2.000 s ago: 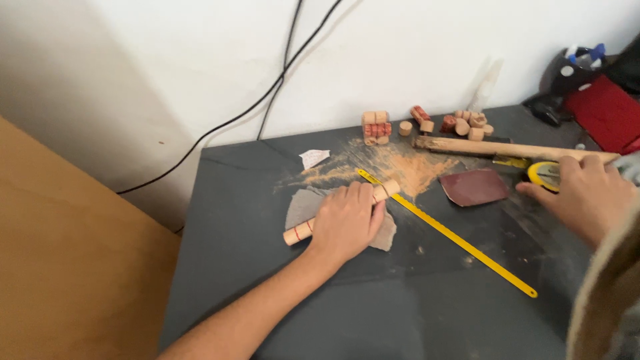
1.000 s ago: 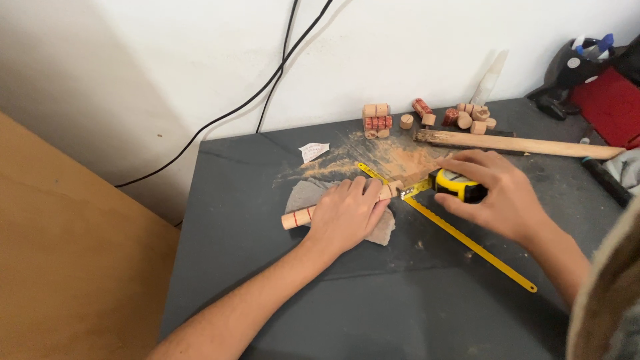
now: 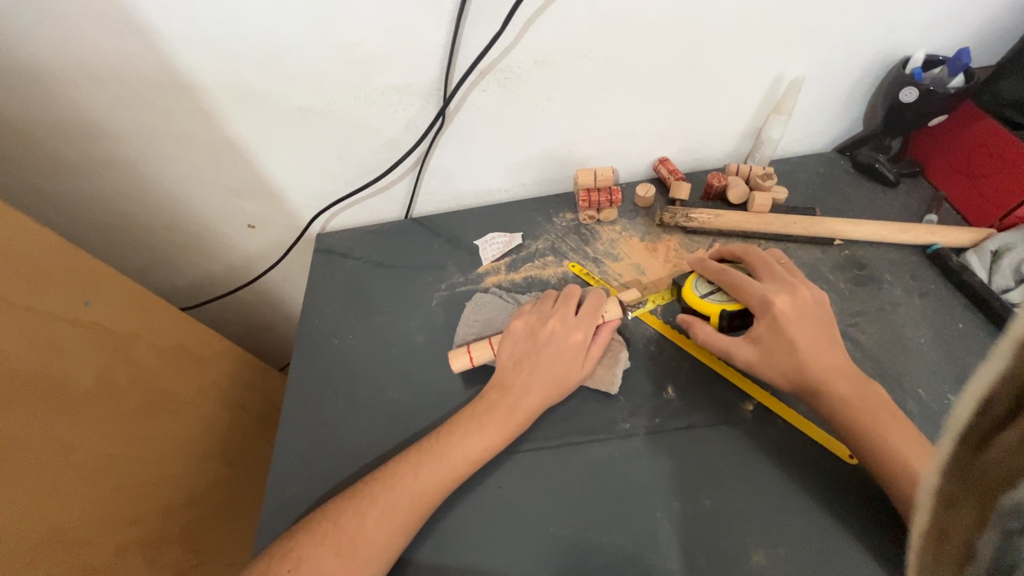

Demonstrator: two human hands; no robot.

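My left hand [image 3: 552,340] grips a round wooden dowel [image 3: 474,354] with red marks across it, over a crumpled grey cloth or paper [image 3: 486,314]. In my right hand [image 3: 764,316] is a yellow and black tape measure [image 3: 714,298]. A short length of its blade [image 3: 654,302] points at the dowel's right end, where a small wooden piece [image 3: 630,296] lies; whether they touch I cannot tell. Beneath the tape blade a yellow hacksaw blade [image 3: 748,386] runs diagonally across the dark tabletop [image 3: 624,496]. Sawdust [image 3: 640,258] is spread behind the hands.
Short wooden pieces, some red, stand in a stack [image 3: 598,196] and a pile [image 3: 752,188] by the wall. A long wooden stick [image 3: 824,226] lies at the back right. Nearby are a translucent bottle [image 3: 776,124], a black holder [image 3: 904,104] and a torn paper scrap [image 3: 498,246].
My right hand has brought the tape measure leftward to the dowel's right end, and some blade is out. The dark red sheet seen two seconds ago no longer shows. My left hand stays on the dowel.
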